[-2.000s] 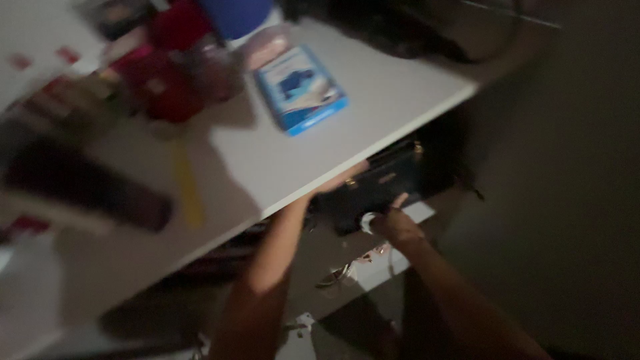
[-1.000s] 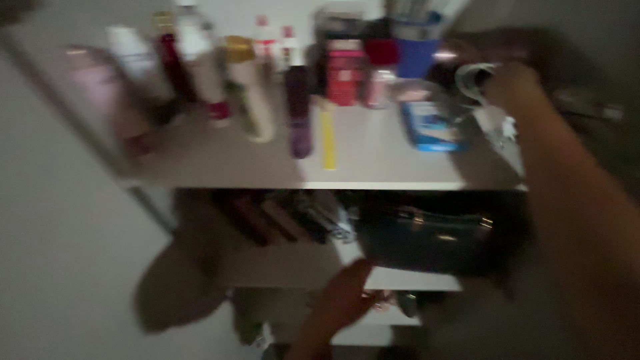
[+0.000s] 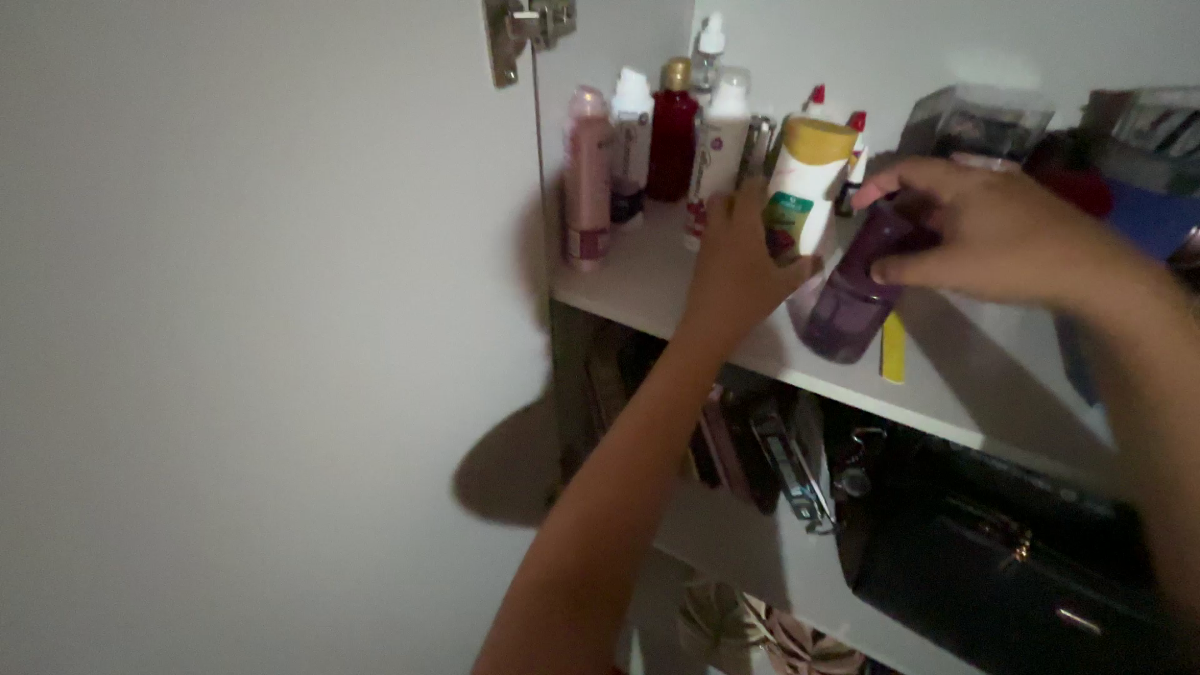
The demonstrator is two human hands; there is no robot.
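My left hand is around the lower part of a white bottle with a gold cap, which stands tilted on the upper shelf. With my right hand I grip the upper part of a purple translucent bottle, leaning near the shelf's front edge. A yellow strip lies just right of its base. Behind and left of my left hand stand a pink bottle, a white-capped bottle, a dark red bottle and a white pump bottle.
Clear plastic boxes and a blue container are at the back right. Below, the middle shelf holds a black handbag and several upright slim items. A metal hinge is on the cabinet's door side at upper left.
My right hand has moved from the shelf's right end onto the purple bottle. My left hand has risen from beside the handbag to the white bottle. The view has shifted to the left.
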